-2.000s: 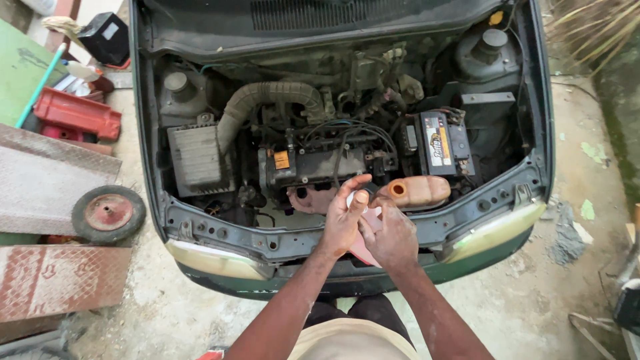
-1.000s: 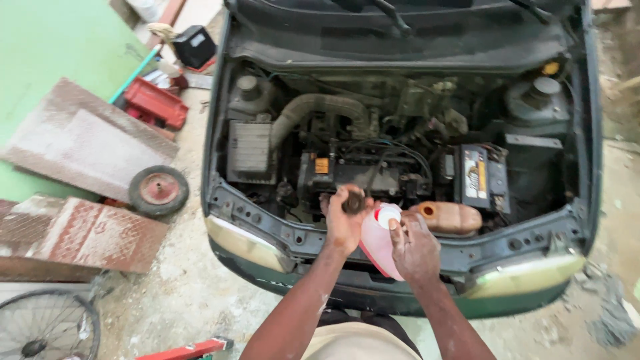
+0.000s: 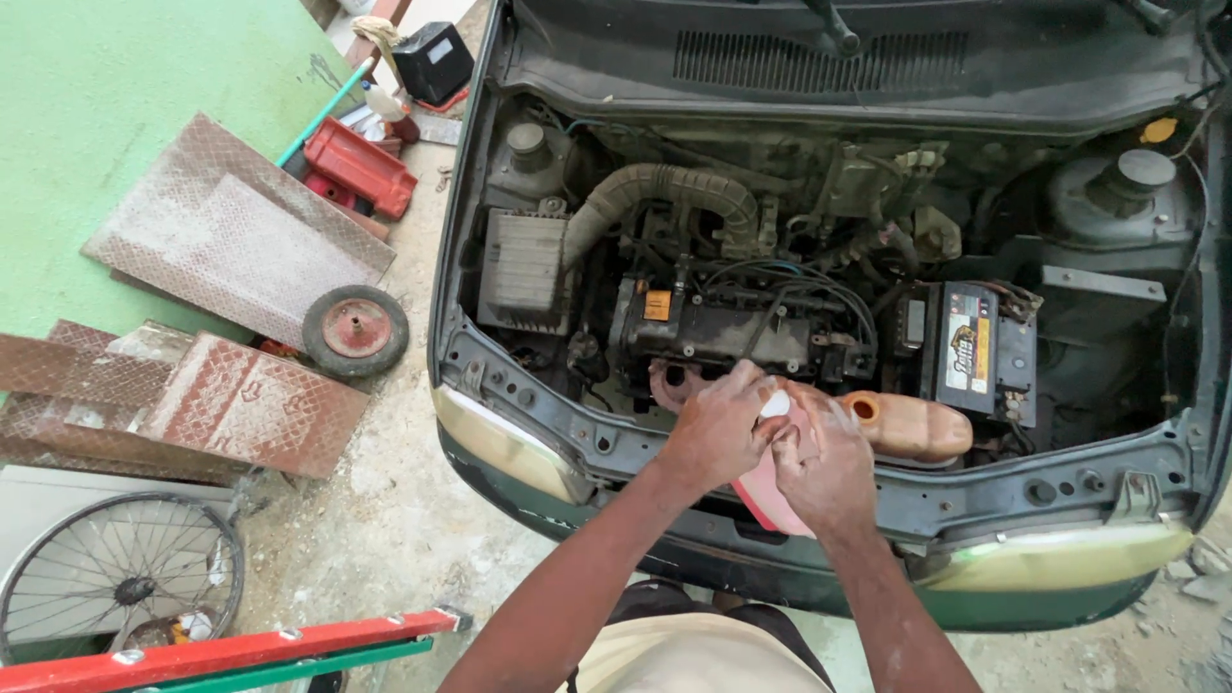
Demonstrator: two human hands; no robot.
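Observation:
Over the front edge of the engine bay, my left hand and my right hand meet around the neck of a pink plastic bottle. Between the fingers shows a white cap. My left hand's fingers close at the cap; a dark round piece seen in it earlier cannot be made out now. My right hand grips the upper part of the bottle. Just right of my right hand lies the brownish coolant expansion tank, its filler neck uncovered. The engine's valve cover is behind my hands.
A car battery sits right of the engine, an air filter box left of it. The front crossmember runs below my hands. On the left are a small wheel, tiles, a bicycle wheel and a red level-like bar.
My left hand has moved from beside the bottle, where it held a dark round piece, to the bottle's white cap. Both hands are now together at the neck.

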